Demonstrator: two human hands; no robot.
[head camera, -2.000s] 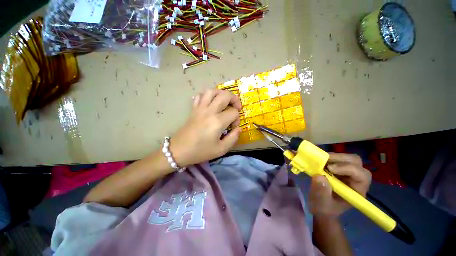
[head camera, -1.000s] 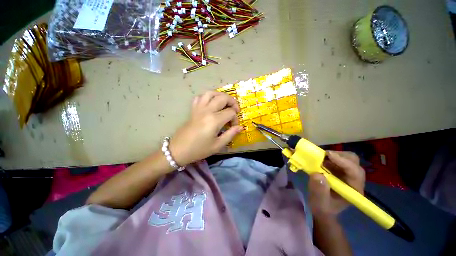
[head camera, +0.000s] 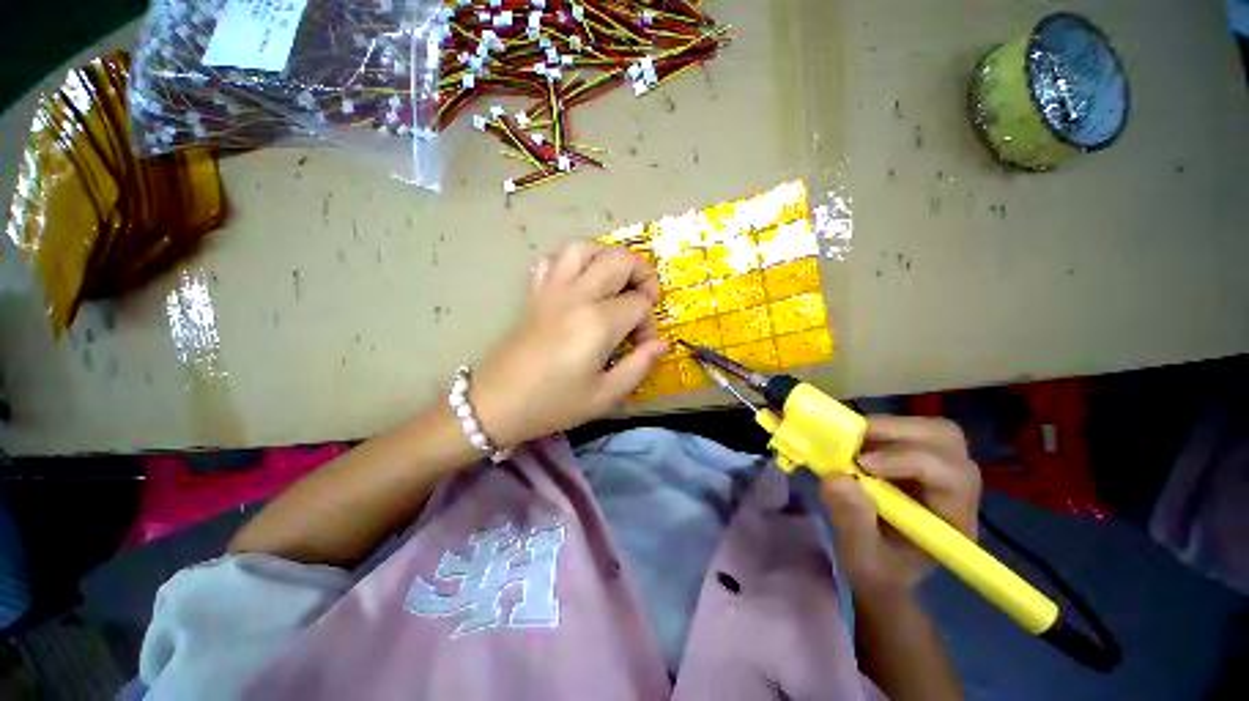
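Observation:
The amber board panel (head camera: 747, 288) lies on the bench in front of me, a shiny grid of small blocks. My left hand (head camera: 592, 329) rests over its left edge, fingers bent; what the fingertips hold is hidden, and a dark lead end shows near the thumb. My right hand (head camera: 911, 486) grips the yellow soldering iron (head camera: 822, 427), held at a slant. Its dark tip is at the panel's lower left part, close to my left thumb. The thin metal tube runs beside the barrel.
A heap of connector leads (head camera: 555, 82) lies at the top centre. The clear bag of leads (head camera: 295, 89) is beside it. Stacked amber panels (head camera: 117, 206) lie at the left. A round tin (head camera: 1048, 93) stands at the upper right. Tape strips (head camera: 199, 325) stick to the bench.
The right hand and iron have shifted slightly left, bringing the tip closer to the left thumb. The left hand has stayed nearly still at the panel's edge.

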